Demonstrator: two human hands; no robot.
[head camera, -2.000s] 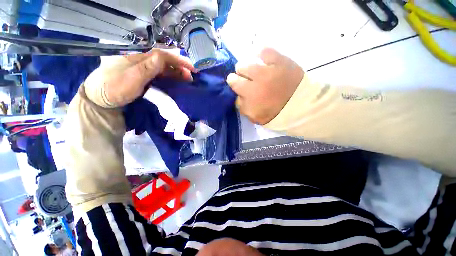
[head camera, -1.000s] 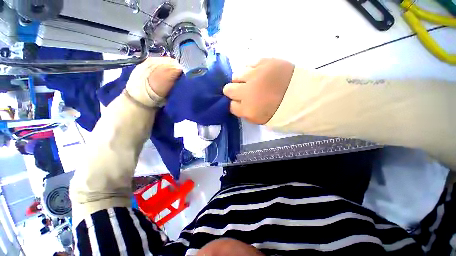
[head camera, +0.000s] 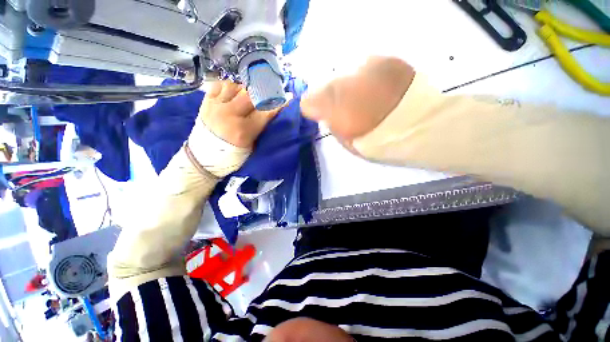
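Navy fabric (head camera: 271, 153) lies under the sewing machine's (head camera: 134, 40) needle area and hangs over the table's front edge, with a white cloth piece (head camera: 234, 199) and a blue-grey strip (head camera: 286, 204) at its lower end. The grey-blue ribbed cylinder (head camera: 266, 87) hides the stitching point. My left hand (head camera: 231, 112) presses on the navy fabric just left of the cylinder, its fingers partly behind it. My right hand (head camera: 358, 100) is blurred, right of the cylinder, with its fingertips at the fabric's right edge; whether it grips is unclear.
Yellow-handled shears (head camera: 568, 50) and a black slotted tool (head camera: 495, 23) lie at the upper right of the white table. A marked band (head camera: 415, 200) runs along the front edge. A red stool (head camera: 224, 267) is below, a grey grilled unit (head camera: 77, 267) at left. More navy cloth (head camera: 107, 127) lies behind.
My left hand has moved right and its fingers now show by the cylinder. My right hand has shifted slightly up and blurred. The fabric has been drawn in, and its white piece has changed shape.
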